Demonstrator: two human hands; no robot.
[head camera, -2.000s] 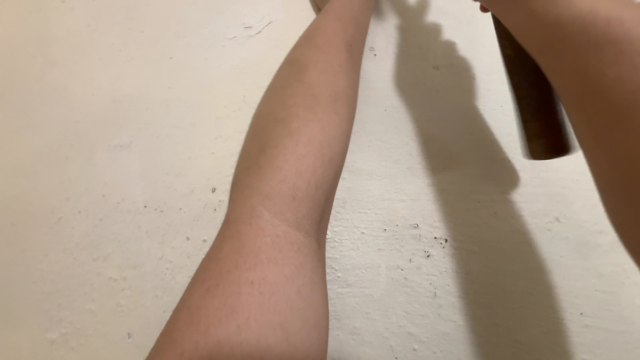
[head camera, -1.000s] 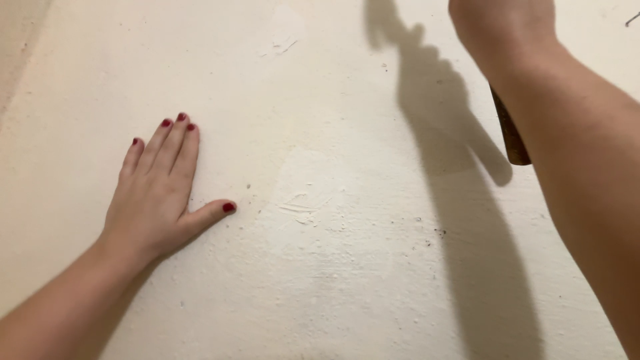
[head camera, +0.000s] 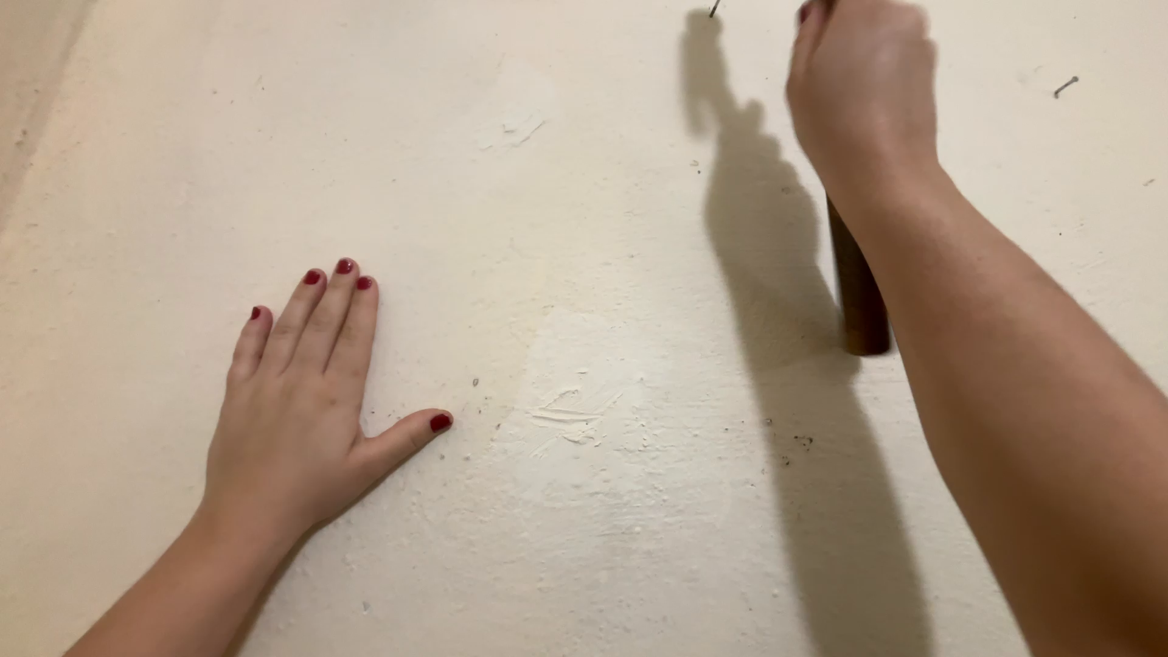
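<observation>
My left hand (head camera: 297, 411) lies flat against a cream painted wall (head camera: 584, 246), its fingers pointing up and the thumb spread to the right. Closed around a dark brown wooden handle (head camera: 860, 292), my right hand (head camera: 867, 91) is at the upper right. The lower end of the handle sticks out below the fist; the tool's head is out of view, though its shadow on the wall looks like a hammer's. A thin nail (head camera: 714, 8) shows at the top edge, to the left of my right hand, and the shadow of the tool reaches it.
Another nail (head camera: 1066, 87), slanted, sticks out of the wall at the upper right. The wall surface has rough, flaking patches and small dark specks. A corner or edge of the wall (head camera: 41, 109) runs down the far left.
Two seconds ago my left arm reached up past the top edge; my left hand now rests on the wall at the left. My right hand still grips the handle.
</observation>
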